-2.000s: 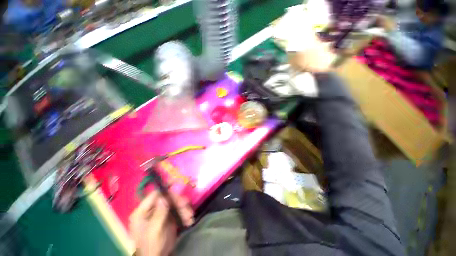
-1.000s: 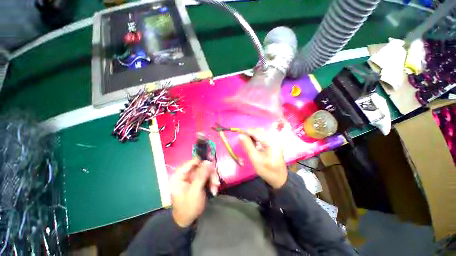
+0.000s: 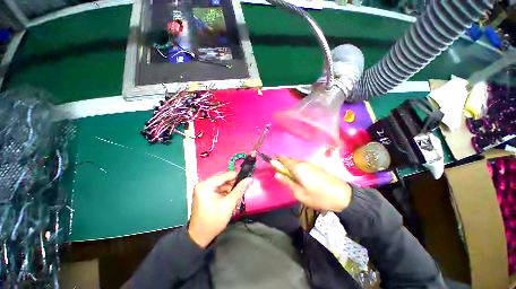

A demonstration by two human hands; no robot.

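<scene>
My left hand (image 3: 218,204) holds the black soldering iron (image 3: 246,170) near the front of the pink sheet (image 3: 226,130), its metal tip pointing up and away. A green ring PCB (image 3: 236,161) shows beside the iron's handle, just beyond my left fingers; whether the hand also holds it is unclear. My right hand (image 3: 314,183) is closed around the yellow-green pliers (image 3: 281,168). Their dark jaws are at the metal part of the iron, near the handle's front end. Whether the jaws grip it cannot be told.
Wire leads (image 3: 172,115) are piled at upper left of the sheet, before a framed tray (image 3: 130,73). The fume hood (image 3: 319,110) hangs beyond my right hand. A tip-cleaning pot (image 3: 372,157) and black stand (image 3: 399,132) are at right. Bagged cables (image 3: 34,186) are far left.
The pliers lay open on the sheet under my right hand; now they are in that hand with the jaws brought to the iron. Earlier, my right arm reached toward the stand area.
</scene>
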